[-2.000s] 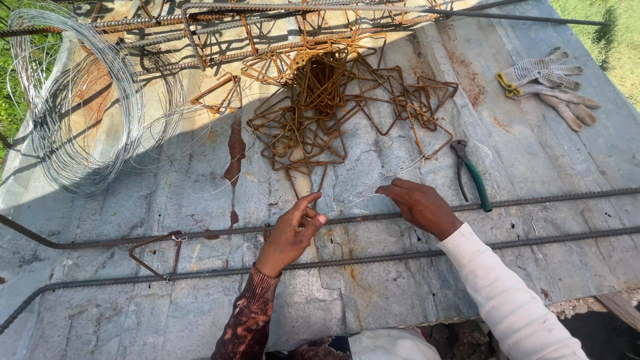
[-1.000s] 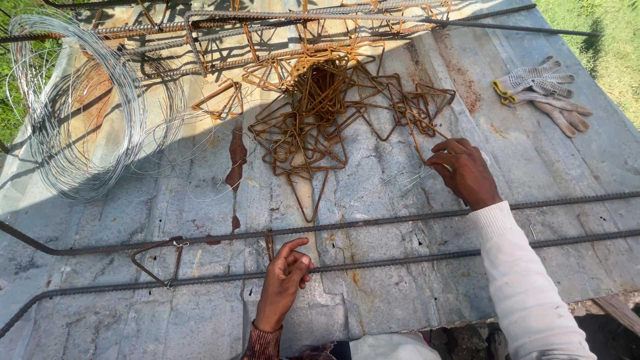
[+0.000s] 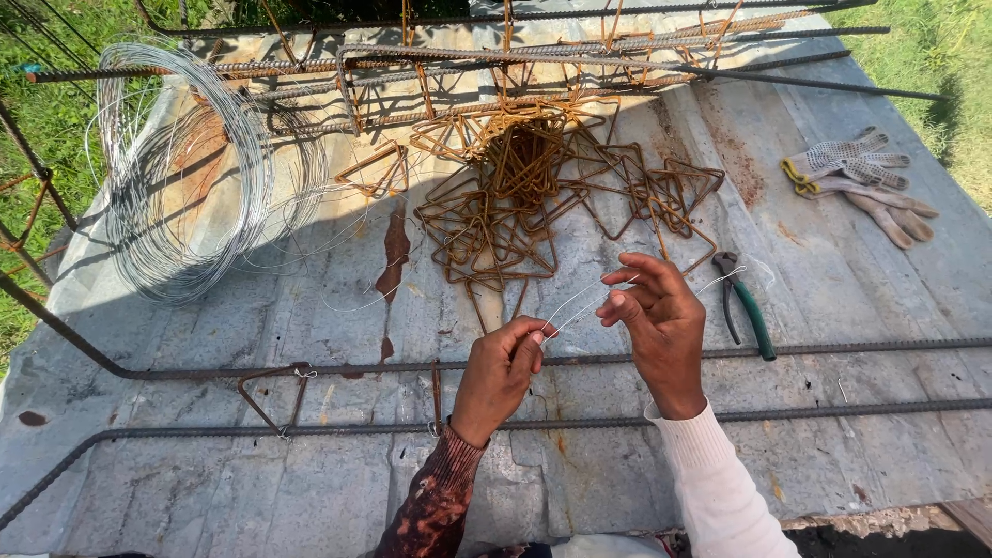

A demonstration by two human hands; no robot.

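My left hand [image 3: 500,372] pinches thin binding wire [image 3: 577,311] between thumb and fingertips, above the upper of two long rebars [image 3: 573,359]. To its right, my right hand [image 3: 659,329] is raised with curled fingers around the same wire, whose looped end sticks out past the knuckles; whether it grips the wire is unclear. Just beyond that hand lie end-cutting pliers [image 3: 748,310] with green handle covering. A rusty triangular stirrup [image 3: 271,399] joins the two rebars at the left, tied with wire. Another stirrup [image 3: 436,395] stands beside my left wrist.
Rusty stirrups [image 3: 504,201] are heaped in the middle of the corrugated metal sheet [image 3: 480,480]. A coil of wire [image 3: 186,178] lies at the left. A tied rebar cage [image 3: 465,70] spans the back. Work gloves [image 3: 860,182] rest at the right.
The pliers, in place two seconds ago, were hidden behind my right hand one second ago and show again. My right hand has moved left from there, and my left hand has risen to the wire.
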